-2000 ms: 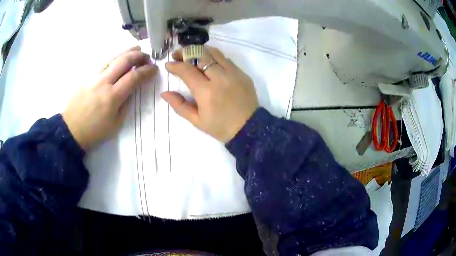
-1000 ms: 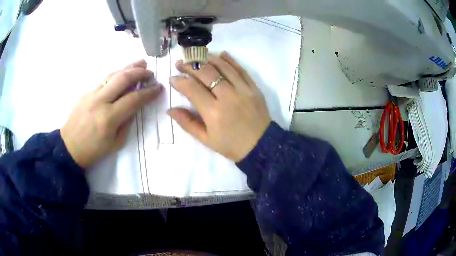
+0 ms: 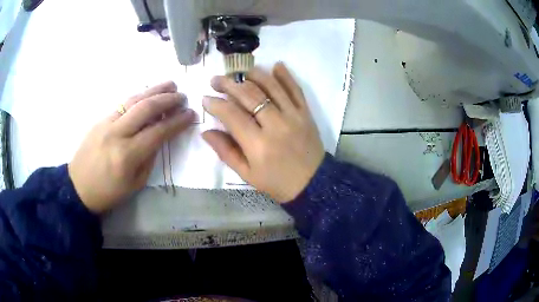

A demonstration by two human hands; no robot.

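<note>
A white fabric panel [image 3: 301, 50] with thin dark stitch lines lies flat on the sewing table under the machine head [image 3: 184, 35]. A ribbed cream tension dial [image 3: 239, 62] is on the head front. My left hand [image 3: 127, 141] lies on the panel left of the stitch lines, fingers together. My right hand [image 3: 260, 133] lies on the panel right of them, fingers somewhat spread, below the dial. Both hands press flat on the cloth and grip nothing visible. The needle area is partly hidden by the head.
Red-orange scissors [image 3: 466, 154] lie at right by the machine base, beside a small flat metal piece [image 3: 441, 174]. Stacked white pieces [image 3: 509, 147] are further right. Loose white pieces [image 3: 447, 233] are low at right. The table's front edge [image 3: 195, 238] runs before the wearer.
The panel has moved away from the wearer under the machine head, baring the table's front strip. Both hands stay on the cloth and appear slightly lower in the picture.
</note>
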